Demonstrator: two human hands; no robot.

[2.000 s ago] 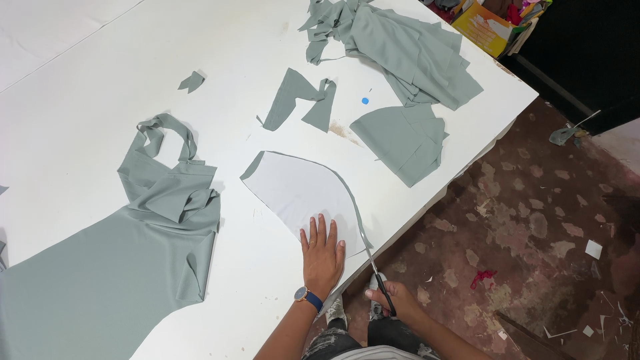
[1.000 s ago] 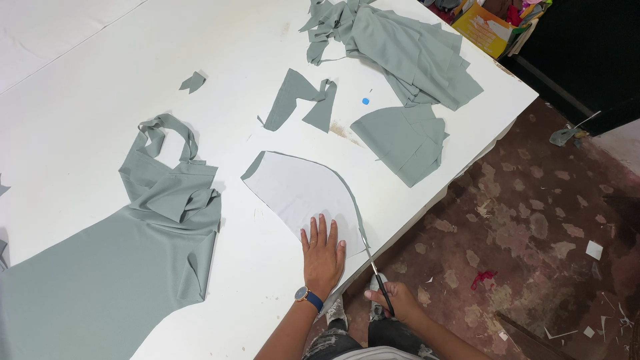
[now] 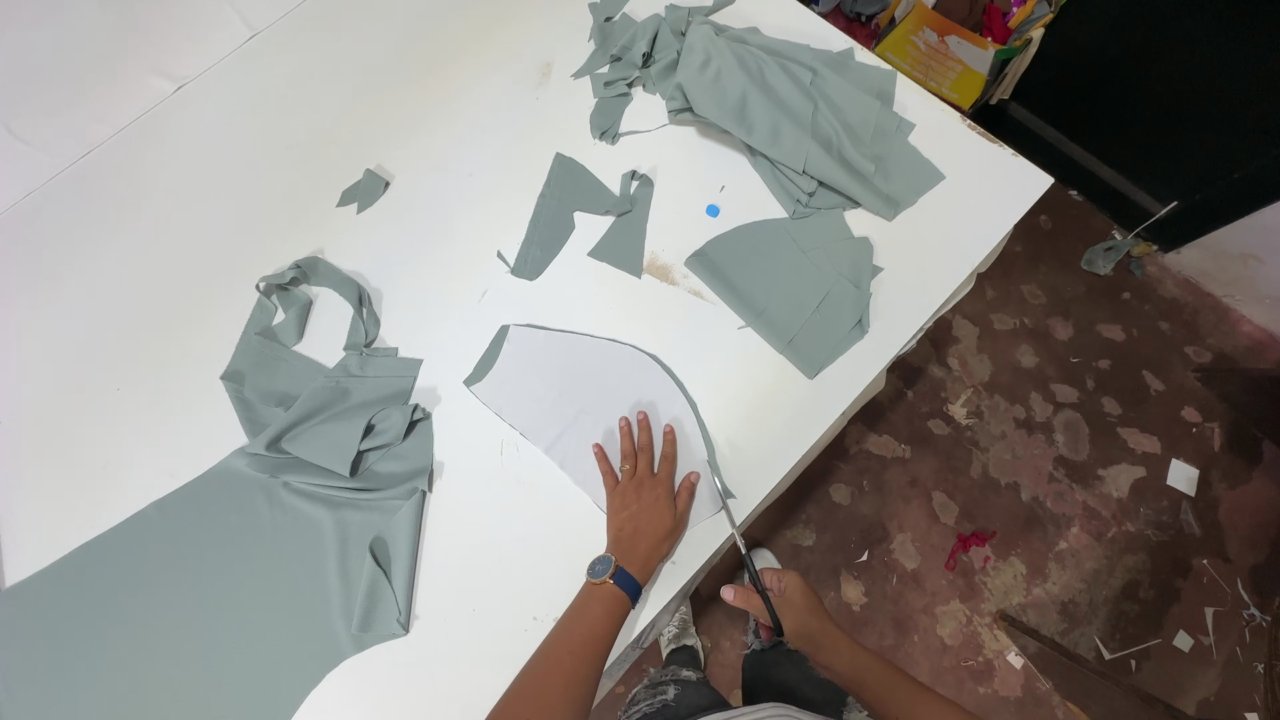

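A white paper pattern piece (image 3: pixel 580 390) lies over grey-green fabric (image 3: pixel 488 357), which shows along its left end and curved right edge. My left hand (image 3: pixel 645 500) rests flat on the pattern, fingers spread, with a blue-strapped watch on the wrist. Beyond the table's near edge, my right hand (image 3: pixel 790 610) grips the black handles of a pair of scissors (image 3: pixel 740 540). The blades point up and left, their tips at the fabric strip along the pattern's right edge. How far the blades are parted cannot be told.
A large grey-green cloth (image 3: pixel 250 560) covers the lower left of the white table (image 3: pixel 480 620). Cut fabric pieces (image 3: pixel 790 290) and a layered pile (image 3: pixel 800 110) lie at the upper right, near a small blue disc (image 3: pixel 712 211). A yellow box (image 3: pixel 935 55) stands beyond the corner.
The scissors have shifted slightly at the pattern's lower right edge, where a narrow fabric strip now stands out from the paper. My left hand has stayed in place.
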